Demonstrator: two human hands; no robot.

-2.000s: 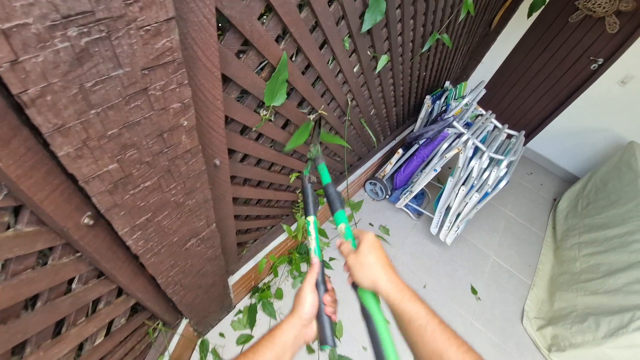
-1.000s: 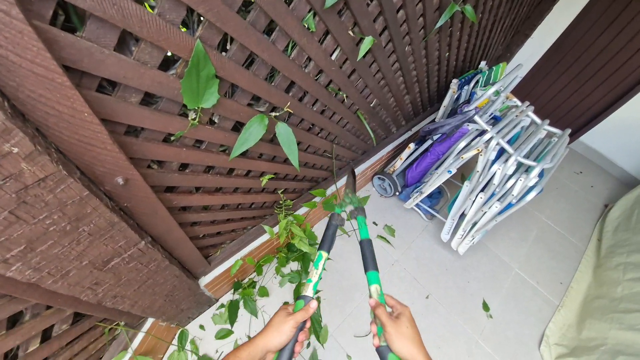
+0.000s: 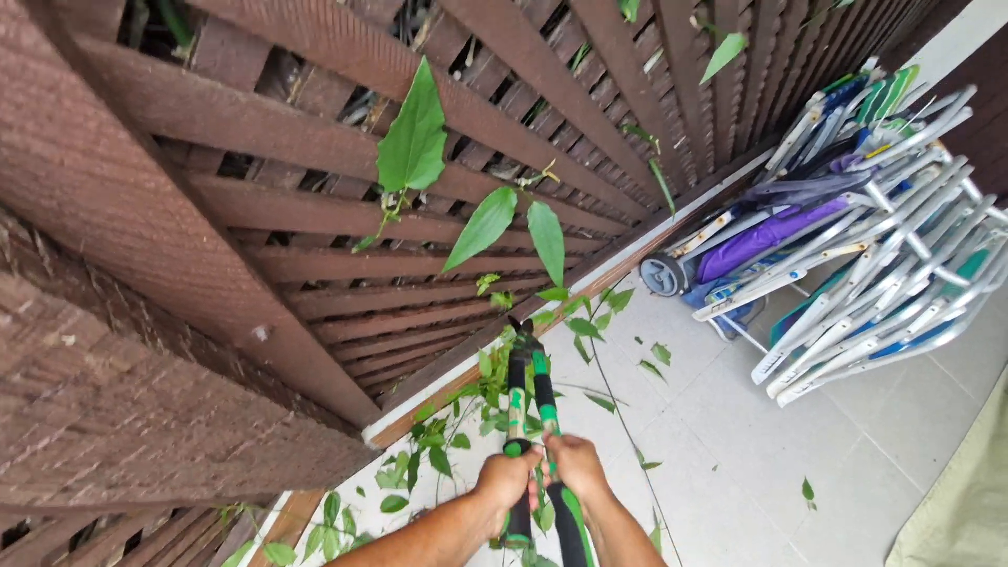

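Note:
Both hands grip the green and black handles of garden loppers point(image 3: 542, 386), one on each handle and close together. My left hand point(image 3: 508, 480) is wrapped around the left handle, and my right hand point(image 3: 576, 466) around the right one. The dark blades point away from me, low at the foot of a brown wooden lattice point(image 3: 315, 220), among small green sprigs. Larger vine leaves point(image 3: 413, 130) poke through the lattice above the blades. Cut vine stems and leaves point(image 3: 437, 441) lie on the floor beneath and left of the tool.
Folded beach chairs with metal frames point(image 3: 890, 260) lean in a stack at the right, with a wheel and a purple cloth. A pale green cover point(image 3: 957, 488) hangs at the lower right. A brown textured post point(image 3: 150, 394) stands at the left. The floor is light tile point(image 3: 732, 441).
The handles were spread apart one second ago and are now close together. The blades have moved to the foot of the lattice, and a long stem now lies across the tiles.

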